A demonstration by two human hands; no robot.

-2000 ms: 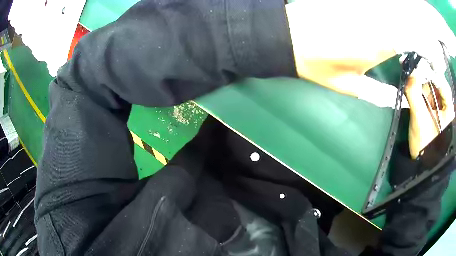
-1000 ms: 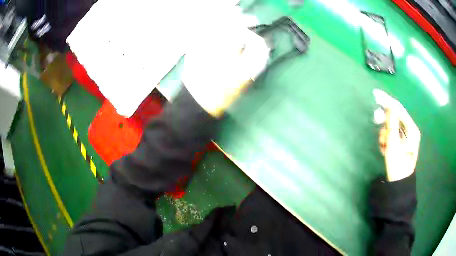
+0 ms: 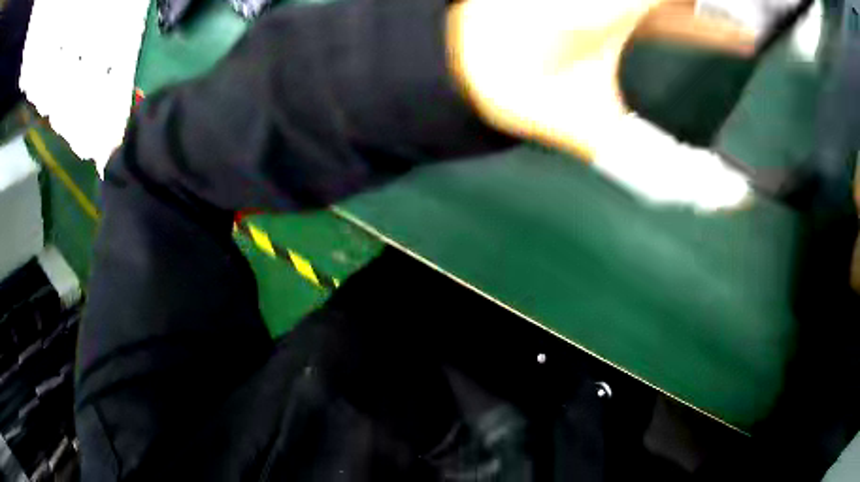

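Observation:
My left hand [image 3: 556, 89] reaches in from the top middle, with white coverings on its thumb and fingers. Its thumb and fingers are on a blurred, thin black phone frame [image 3: 785, 30] at the upper right. A dark part of the frame also shows by the thumb tip. Glare and blur hide the exact grip. Of my right hand [image 3: 856, 247] only a sliver of skin shows at the right picture edge, beside a dark blurred shape. Its fingers and anything in them cannot be seen.
The green mat [image 3: 566, 245] lies under the hands, its pale front edge running diagonally. A white sheet [image 3: 80, 71] is at the upper left. Dark parts [image 3: 212, 8] lie at the top left. Black stacked parts [image 3: 38, 358] stand at the lower left. Hazard tape [image 3: 283, 252] marks the floor.
My left hand has swung from the upper-left bench area to the right, with a black frame now at its fingers. My right hand has moved almost out of view. The view has shifted.

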